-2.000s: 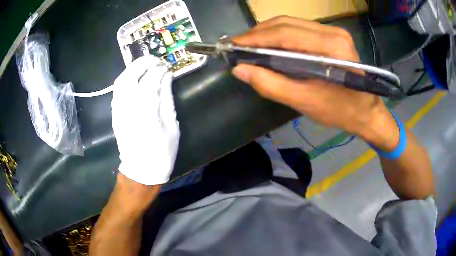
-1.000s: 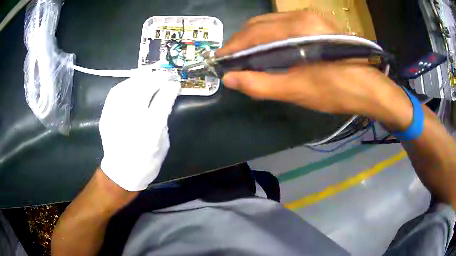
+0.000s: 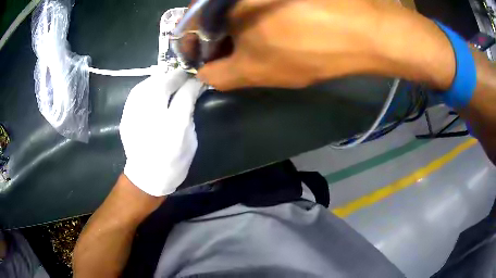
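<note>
The white socket housing (image 3: 166, 33) lies on the dark mat at the top, mostly hidden by my hands. Its white cord runs left to a bundled power cord in a clear plastic bag (image 3: 57, 81). My gloved left hand (image 3: 160, 127) has its fingertips at the housing's near edge; what they grip is hidden. My bare right hand (image 3: 293, 46), with the blue wrist strap (image 3: 462, 68), holds the soldering iron (image 3: 215, 19) over the housing. The iron is blurred and its tip cannot be made out. The circuit board is hidden.
The dark mat (image 3: 261, 125) has its edge towards my lap. Loose brass pieces (image 3: 4, 152) lie at the left edge, and more brass (image 3: 65, 239) shows below the mat at bottom left. A pale cable (image 3: 380, 122) and dark cords hang at the right.
My right hand has moved left with the iron, turned it more upright and now covers much of the housing. My left hand remains at the housing's near edge.
</note>
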